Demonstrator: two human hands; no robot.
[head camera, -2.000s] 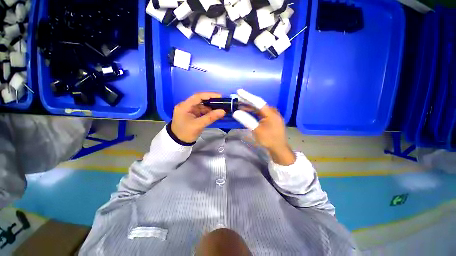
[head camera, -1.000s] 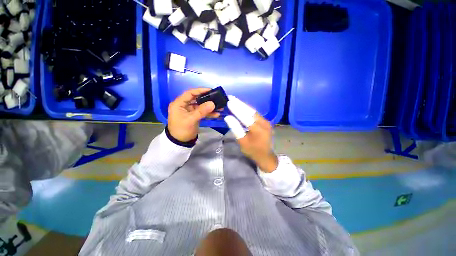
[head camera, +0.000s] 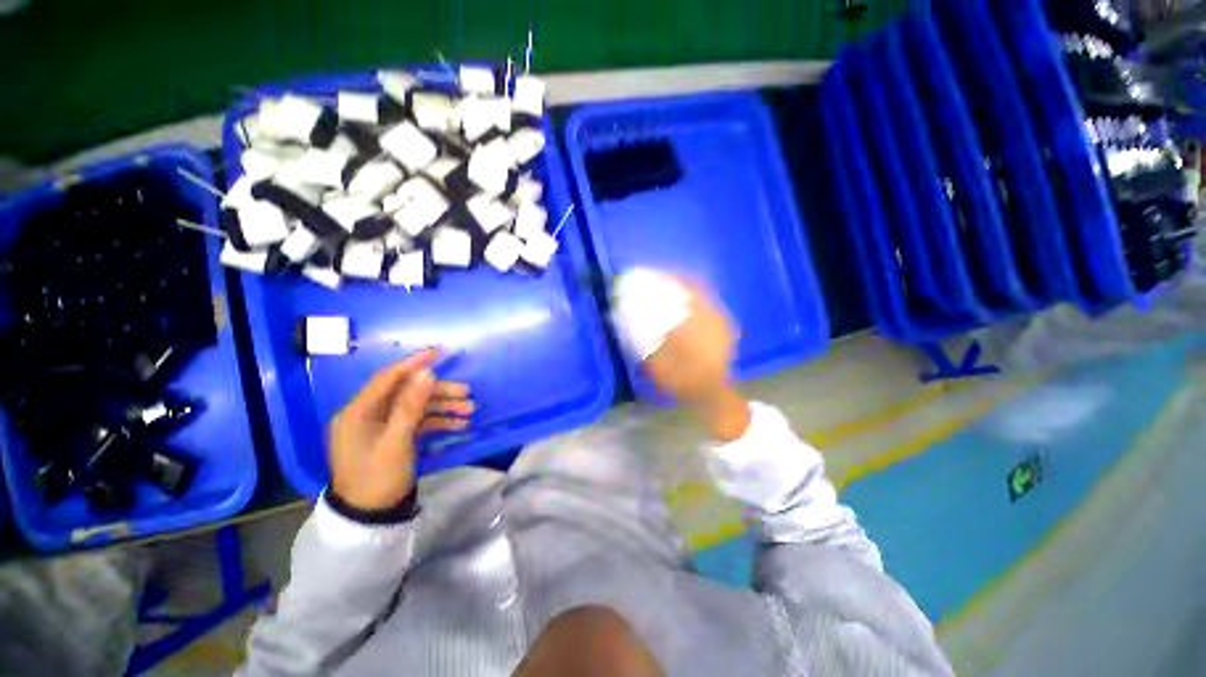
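Note:
My left hand (head camera: 394, 430) is over the near left part of the middle blue tray (head camera: 529, 324), fingers apart, with nothing visible in it. My right hand (head camera: 677, 340), with white finger cots, is blurred over the near left part of the right blue tray (head camera: 747, 218); whether it holds anything cannot be told. White-and-black blocks (head camera: 421, 208) with thin leads lie heaped in the far part of the middle tray. A single block (head camera: 327, 335) lies apart near its left side. Black units (head camera: 632, 169) sit together at the far end of the right tray.
Black housings (head camera: 169, 470) lie loose in the left blue tray (head camera: 218, 450), near a dark mass of parts. Nested blue trays (head camera: 926, 172) stand at the right. A green surface (head camera: 529, 33) lies beyond the trays. Metallic-looking parts (head camera: 1137, 165) show at far right.
The view has swung to the right. The black unit no longer shows in my left hand, which is now empty. My right hand has moved away from it, over to the right tray.

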